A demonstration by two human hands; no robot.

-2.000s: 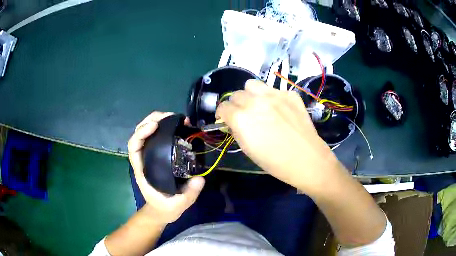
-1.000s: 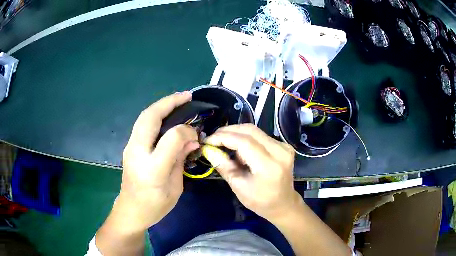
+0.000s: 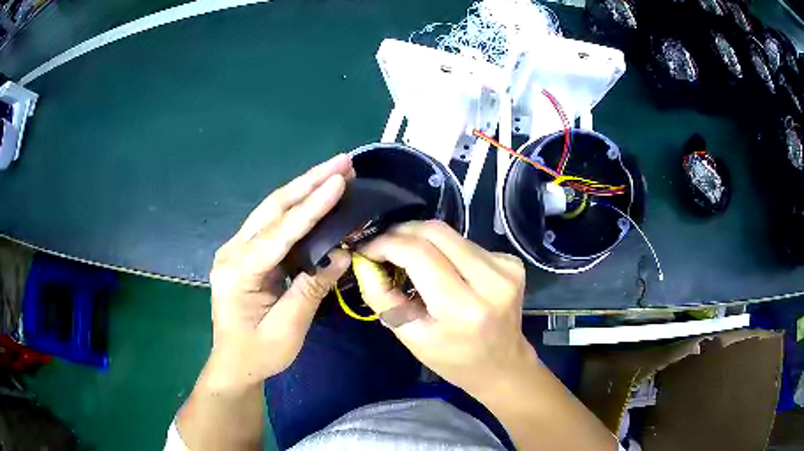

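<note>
My left hand (image 3: pixel 273 273) holds the black front shell (image 3: pixel 366 204), tilted over the near edge of the left camera body's black cup (image 3: pixel 445 189). My right hand (image 3: pixel 450 299) has its thumb and forefinger, with a yellow finger cot, pinched at the wires by the shell's inner side; the fingers hide what exactly they grip. A yellow wire (image 3: pixel 353 310) loops below. The second camera body's round cup (image 3: pixel 573 242) stands to the right with red, orange and yellow wires (image 3: pixel 595 185) and a thin grey-white lead (image 3: pixel 651 242) over its rim.
White wall-mount brackets (image 3: pixel 432 88) lie behind the cups, with tangled clear-white loops (image 3: pixel 507 31) behind them. Black camera modules (image 3: pixel 705 181) are at the right. A brown carton (image 3: pixel 714 396) is below the bench edge at right, a blue bin (image 3: pixel 66 313) at lower left.
My right hand has moved from over the left cup down to the shell's inner side. My left hand has raised and turned the shell against the cup. The slim silvery tool no longer shows.
</note>
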